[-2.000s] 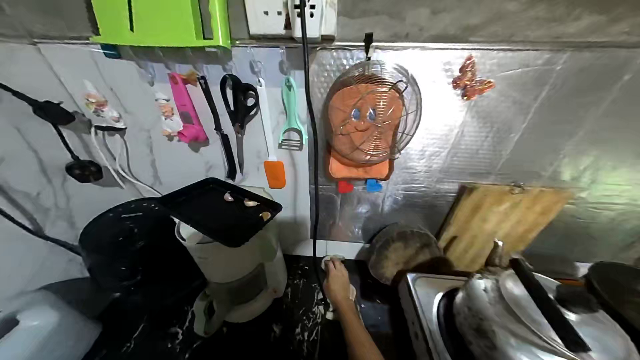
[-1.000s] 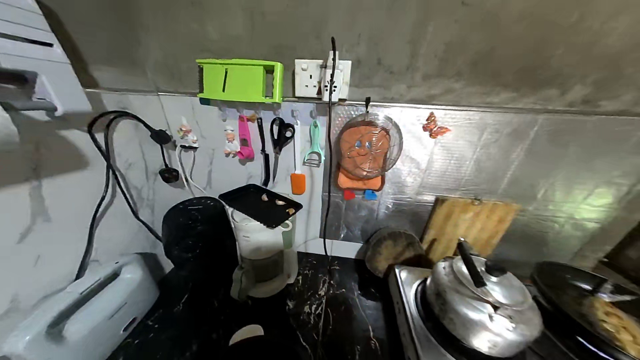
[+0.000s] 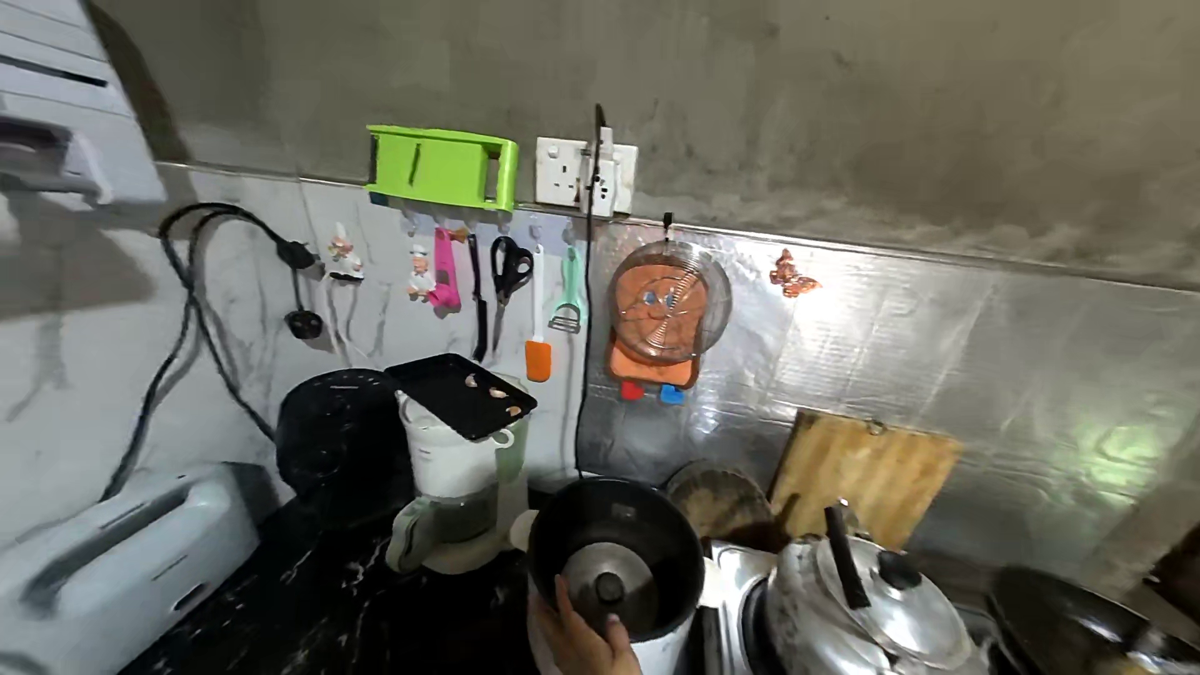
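A rice cooker with a white body, dark inner wall and round metal heating plate stands low in the middle of the view. My left hand comes up from the bottom edge and reaches over the cooker's near rim. Its fingers and thumb are apart, with the tips over the opening; no separate item shows in it. Whether it grips the rim is not clear. My right hand is out of view. A black cord runs down from the wall socket behind the cooker.
Left of the cooker stands a coffee maker with a black tray on top. A kettle sits on the stove at the right. A wooden board and a dark pan are beyond; a pale appliance stands at left.
The rice cooker and the hand at its rim have come into view at the bottom centre, where the dark counter showed one second ago.
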